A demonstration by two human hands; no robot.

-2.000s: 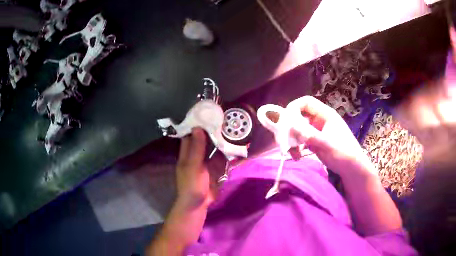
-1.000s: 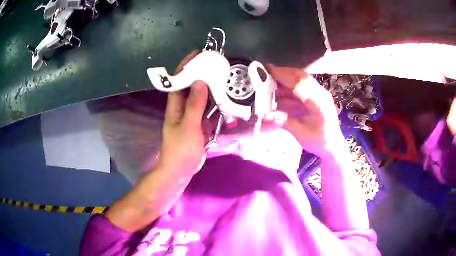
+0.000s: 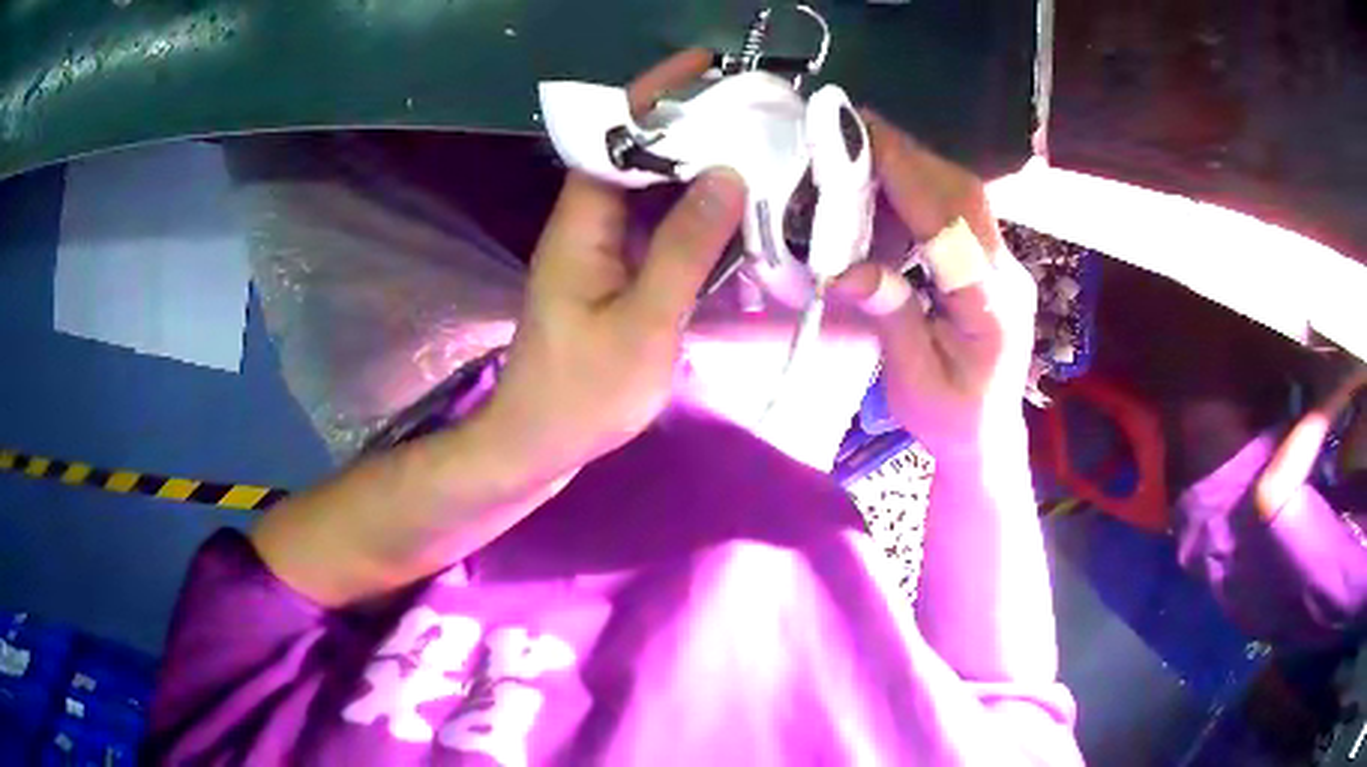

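My left hand is shut on a white scooter body, its thumb on the near side of the shell. A silver wire loop and a coil spring stick up at the body's far end. My right hand holds a white side cover with an oval hole against the body's right side. A thin rod hangs down below the cover. Pale tape shows on a finger of my right hand. The wheel is mostly hidden behind the cover.
The dark green bench lies beyond my hands. Blue crates with small parts and darker pieces are partly hidden by my right arm. Another person's purple sleeve is at the right, near a red ring-shaped thing.
The view has shifted, and the grouped scooters and glue bottle are out of view. The side cover has moved left onto the body, over the wheel. The body is turned more edge-on.
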